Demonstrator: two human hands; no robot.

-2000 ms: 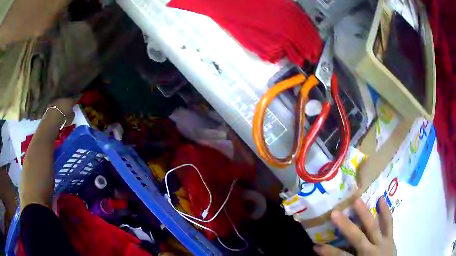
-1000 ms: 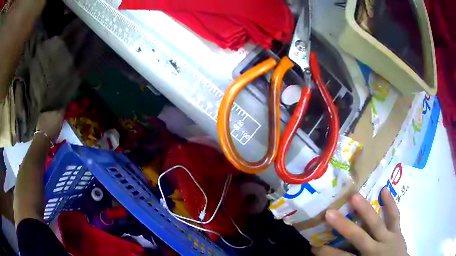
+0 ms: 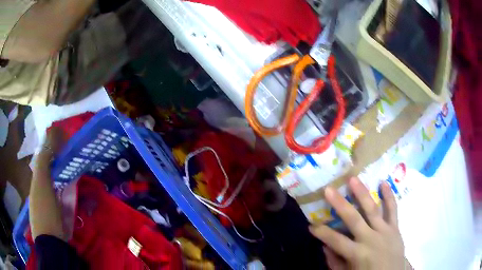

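Observation:
My left hand [image 3: 54, 141] is at the far left, blurred, at the outer edge of the blue plastic crate [image 3: 158, 174]. It touches a red cloth piece [image 3: 79, 122]; its fingers cannot be made out. More red cloth [image 3: 108, 227] with a small white label lies in the crate. My right hand [image 3: 367, 232] is at the lower right, fingers spread, resting on the taped, printed white wrapping [image 3: 391, 153] at the table edge. It holds nothing.
Scissors [image 3: 304, 100] with orange and red handles lie on the table beside red cloth [image 3: 264, 20]. A cream tray [image 3: 396, 79] holds a dark phone. A white cable [image 3: 224, 203] hangs by the crate. Another person's arm [image 3: 45, 26] is at the upper left.
The view has shifted, so the scissors look smaller and higher. My left hand now touches red cloth by the crate. More red cloth shows in the crate. My right hand stays spread on the wrapping.

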